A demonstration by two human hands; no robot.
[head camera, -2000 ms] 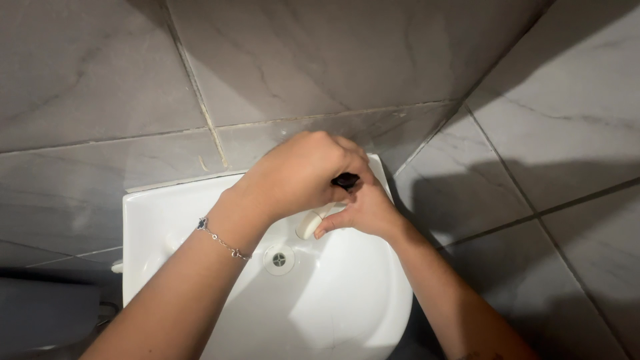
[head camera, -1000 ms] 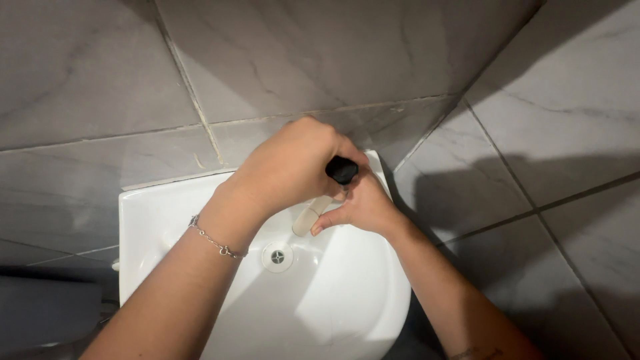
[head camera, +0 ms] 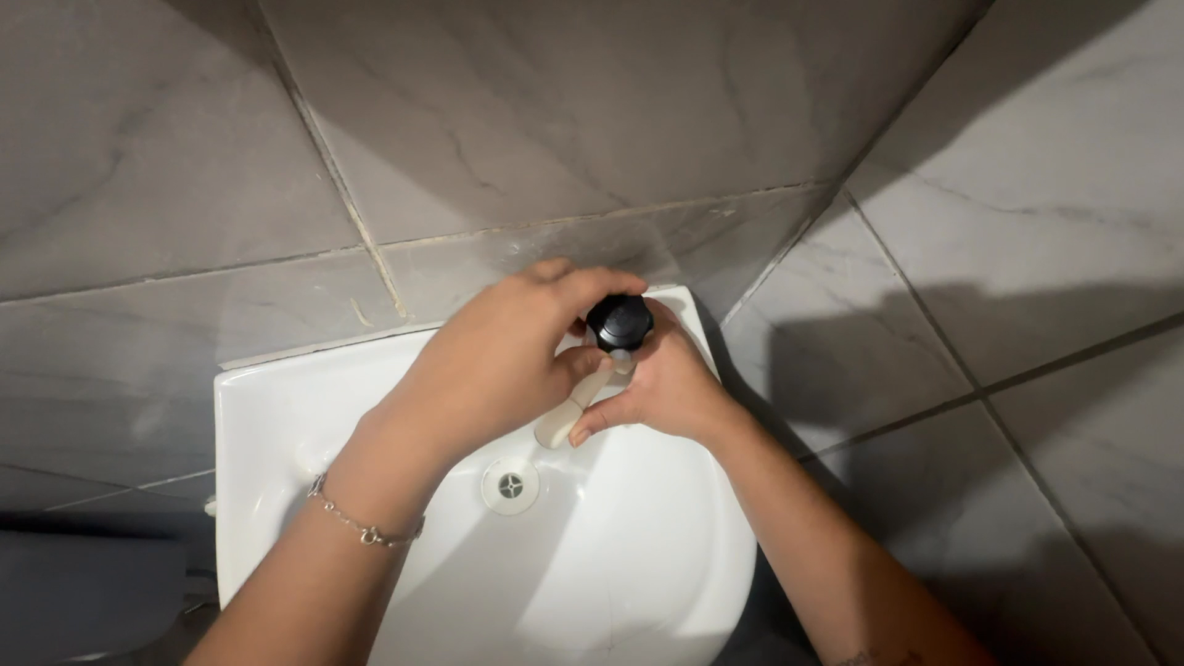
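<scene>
My left hand [head camera: 518, 342] reaches across the back of a white washbasin [head camera: 647, 518], its thumb and fingers closed around the side of a black tap knob [head camera: 620, 322]. Below the knob a pale plastic spout [head camera: 561, 423] slants down toward the bowl. My right hand [head camera: 661, 379] is at the tap from the right, its thumb against the spout; its other fingers are partly hidden behind the tap and knob. A thin chain bracelet [head camera: 370, 535] circles my left wrist.
The drain [head camera: 511, 486] lies in the bowl just below the spout. Grey marbled wall tiles [head camera: 555, 111] rise behind the basin, and a tiled surface [head camera: 934, 398] is at the right. A dark grey object [head camera: 92, 592] stands at the lower left.
The fingers of my left hand have shifted on the black knob, which shows more fully now than before. My right hand has stayed at the spout.
</scene>
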